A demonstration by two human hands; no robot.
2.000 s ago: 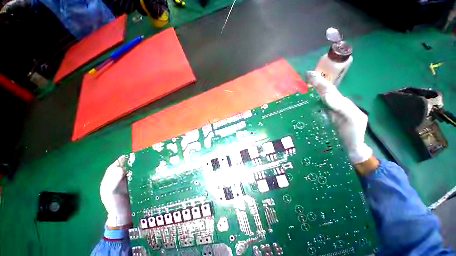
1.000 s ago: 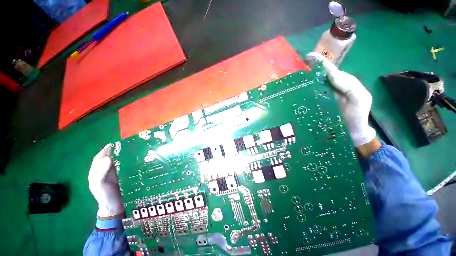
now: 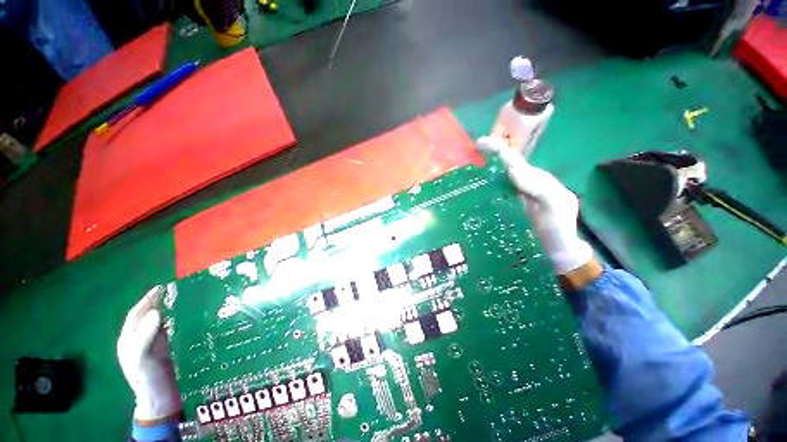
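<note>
A large green circuit board (image 3: 509,345) is held in both hands, tilted, its lower edge cut off by the picture. It carries a row of black and white power transistors (image 3: 259,399) at lower left and more near the middle, under strong glare. My left hand (image 3: 145,358), in a white glove, grips the board's left edge. My right hand (image 3: 552,211), gloved, grips its upper right edge. A red foam pad (image 3: 345,186) lies partly hidden behind the board.
A white bottle (image 3: 523,121) with an open cap stands behind my right hand. A black iron stand (image 3: 660,194) holds a yellow and black soldering iron (image 3: 742,211) at right. A black fan-like square (image 3: 45,384) lies left. Another red pad (image 3: 181,147) bears a blue pen-like item (image 3: 164,84).
The background shifted up, then back down, and now sits further left. Both hands still hold the board; the glare on it has shifted. More of the right side shows.
</note>
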